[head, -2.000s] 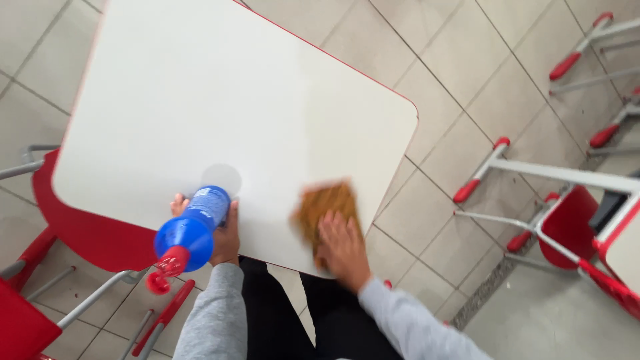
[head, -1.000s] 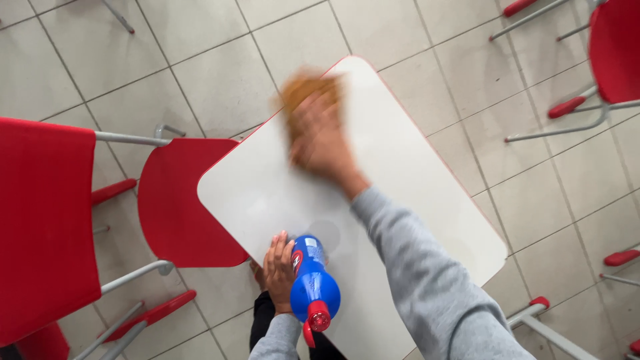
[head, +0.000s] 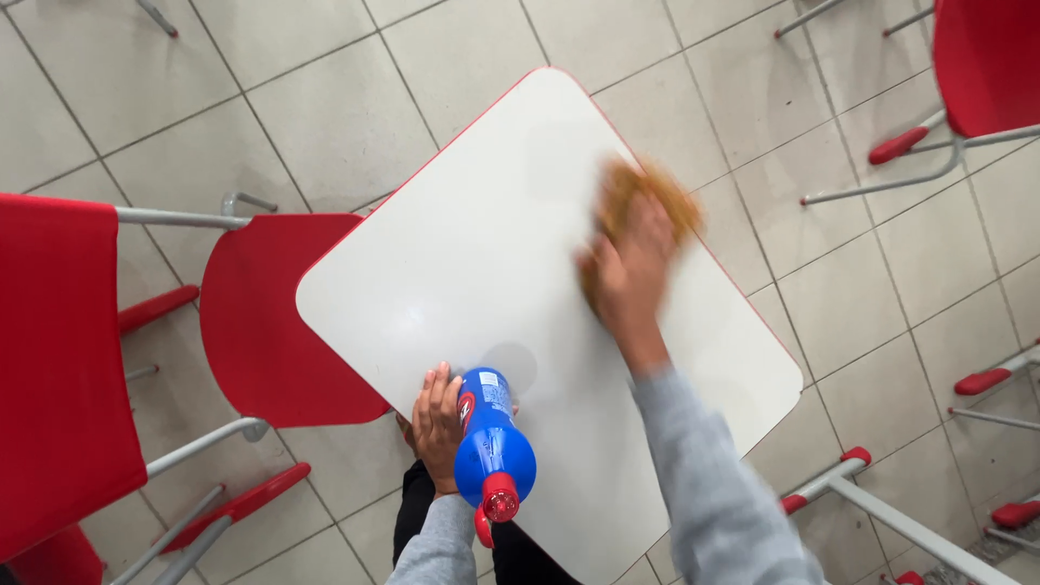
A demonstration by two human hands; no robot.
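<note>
Under my right hand (head: 638, 272) a yellow-brown cloth (head: 650, 195), blurred by motion, lies pressed on the white tabletop (head: 455, 236) at its upper right edge. My left hand (head: 439, 426) rests at the table's near left edge, beside a blue plastic bottle (head: 496, 443) with a red flip cap. The fingers are against the bottle's left side, and a fingertip shows at its right side. Most of the left thumb and palm are hidden, and the bottle's base is out of sight below its body.
A red chair (head: 276, 325) with grey metal legs is tucked against the table's left corner. Another red chair (head: 983, 73) stands at the upper right. Grey metal furniture legs with red feet (head: 853, 459) are at the lower right. The floor (head: 325, 122) is pale tile.
My right hand and the cloth have moved from the table's upper left edge to its upper right edge. The bottle stays by my left hand. The view has turned since the oldest frame.
</note>
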